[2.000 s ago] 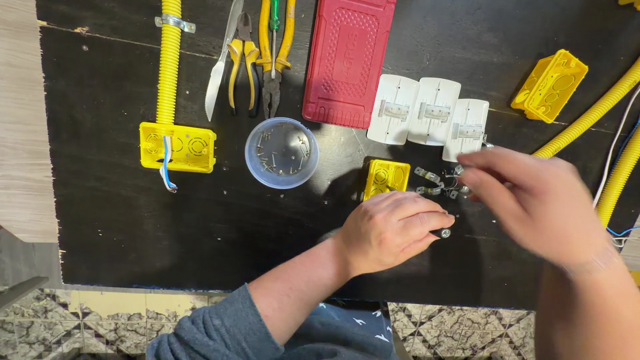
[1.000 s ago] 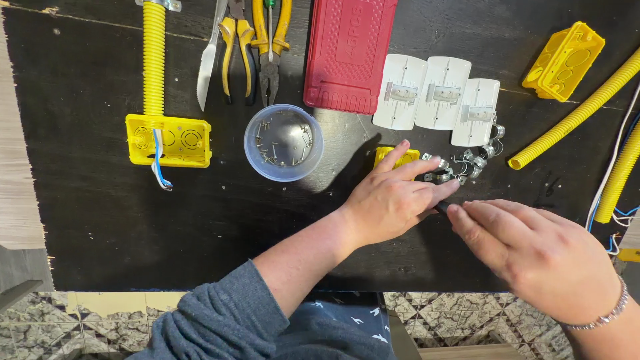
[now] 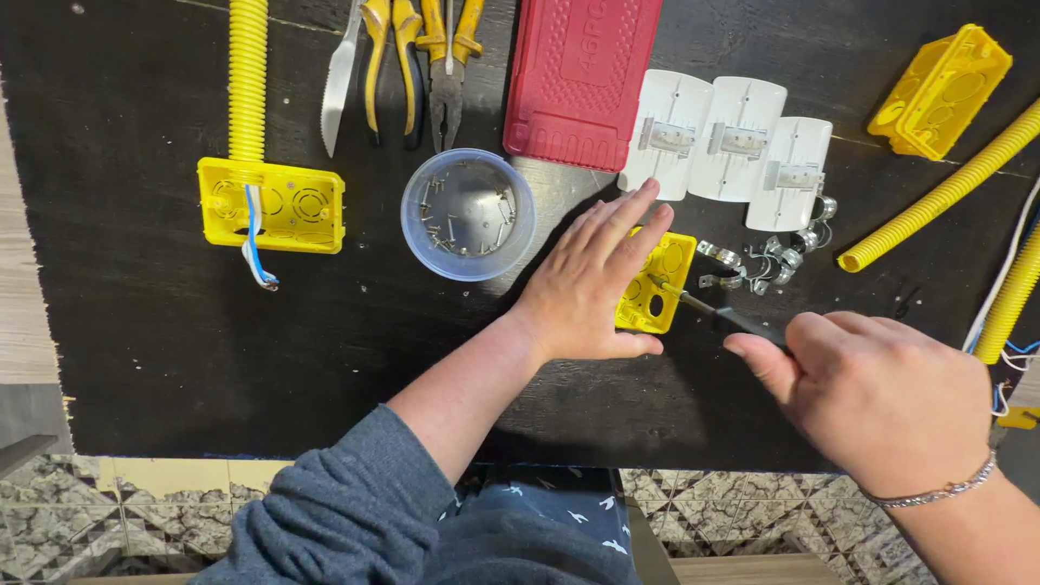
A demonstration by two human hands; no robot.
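My left hand lies over the left part of a small yellow plastic electrical box, fingers spread and thumb by its lower edge. In my right hand is a dark-handled screwdriver, pointing left, with its shaft reaching into the box. The tip seems to meet the box's floor; whether a screw is under it, I cannot tell. Several metal conduit clamps lie just right of the box. A clear plastic tub holding screws stands left of my left hand.
Farther up lie a serrated knife, cutting pliers, combination pliers, a red case and white plates. A yellow box with corrugated conduit and wires is at left. Another yellow box and loose conduit lie right.
My left hand has spread out over the small yellow box. My right hand now has the screwdriver reaching into that box; a second ago it was beside my left hand's fingers.
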